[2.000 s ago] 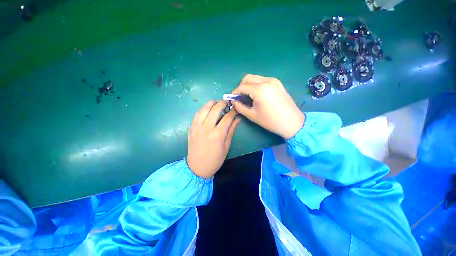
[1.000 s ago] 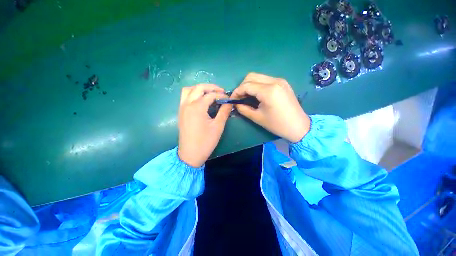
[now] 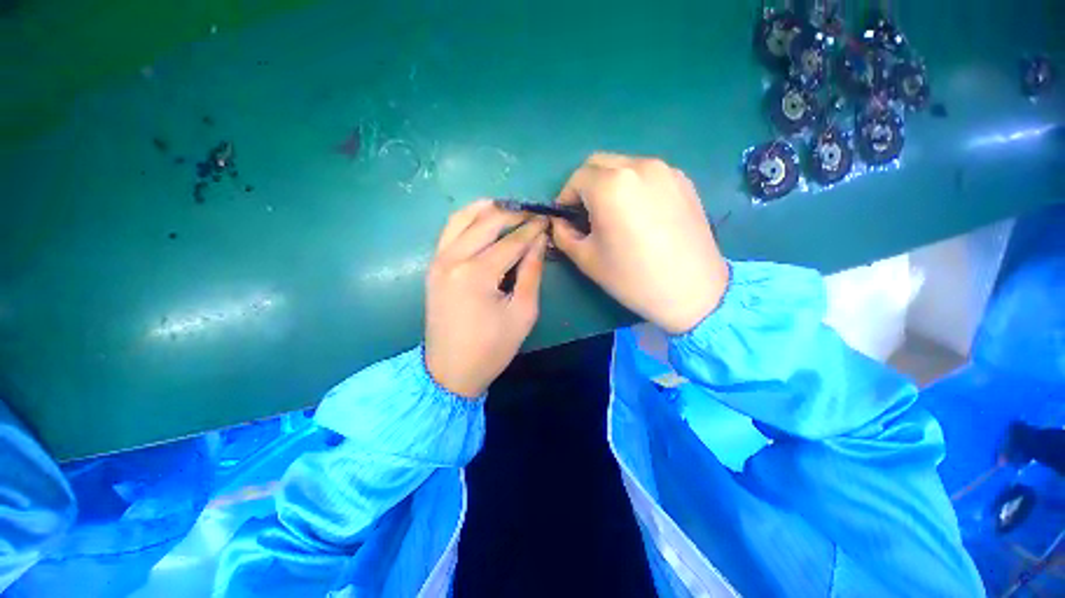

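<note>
My right hand (image 3: 645, 234) holds slim dark tweezers (image 3: 531, 208) that point left, with their tip over my left fingertips. My left hand (image 3: 485, 292) has its fingers bent and pinched against the right fingertips at the front part of the green bench. A small dark thing shows between the fingertips, mostly hidden, and I cannot tell its shape. A pile of dark round units (image 3: 772, 171) with pale centres and clear film edges lies at the right.
Small dark parts (image 3: 217, 164) lie scattered at left on the green bench (image 3: 315, 251). Faint clear rings (image 3: 403, 161) and a dark reddish scrap (image 3: 350, 145) lie ahead of my hands. A single unit (image 3: 1036, 76) lies far right. A white box (image 3: 952, 292) stands below the bench's right edge.
The tweezers first show a bright tip, then lie dark across the fingertips. My left hand has shifted a little left and up and turned. The bench view has shifted slightly.
</note>
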